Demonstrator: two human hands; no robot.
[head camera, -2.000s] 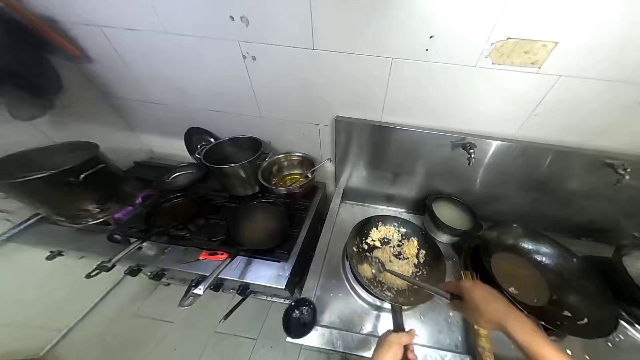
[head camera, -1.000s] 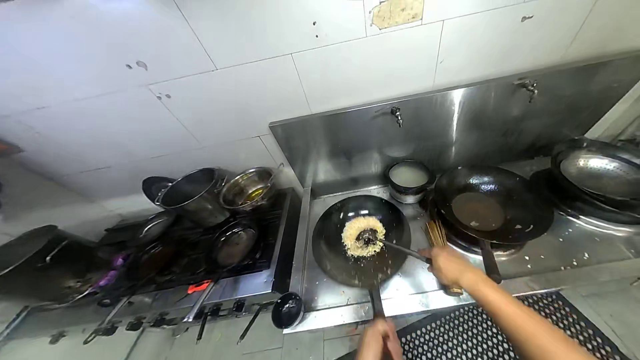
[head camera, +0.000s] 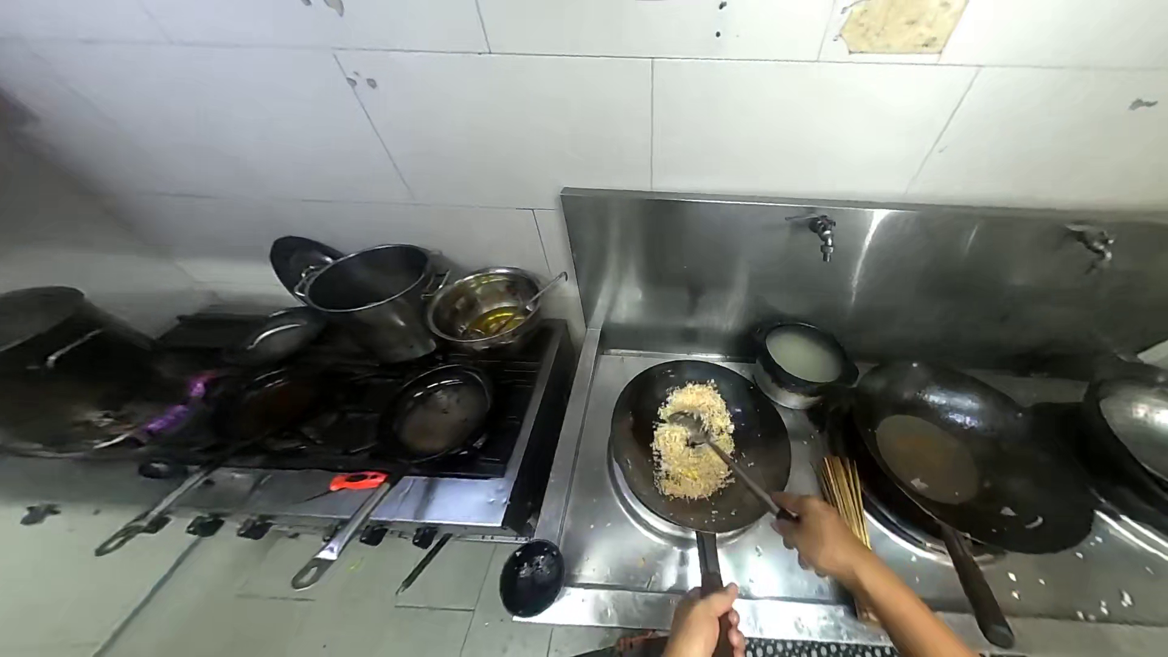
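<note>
My left hand (head camera: 703, 620) grips the handle of a dark wok (head camera: 762, 438) on the steel range. Grains of fried rice (head camera: 691, 465) with yellow bits lie in a long heap across the wok. Around the shaft of a metal ladle (head camera: 741, 474), my right hand (head camera: 819, 534) is closed, at the wok's lower right. The ladle's bowl rests in the upper part of the rice. Just right of the wok, beyond my right hand, stands a bamboo wok brush (head camera: 845, 497), its lower end partly hidden by my right forearm.
A pot of cloudy liquid (head camera: 805, 356) stands behind the wok. To the right is a second wok (head camera: 976, 465) holding liquid. The left stove bears a tall pot (head camera: 370, 283), a steel bowl of oil (head camera: 485, 310) and a frying pan (head camera: 438, 415). A black bowl (head camera: 532, 578) sits at the range's front corner.
The rice, a compact round mound one second ago, is now spread lengthwise in the wok. Both hands keep hold of the handle and ladle. The view has shifted.
</note>
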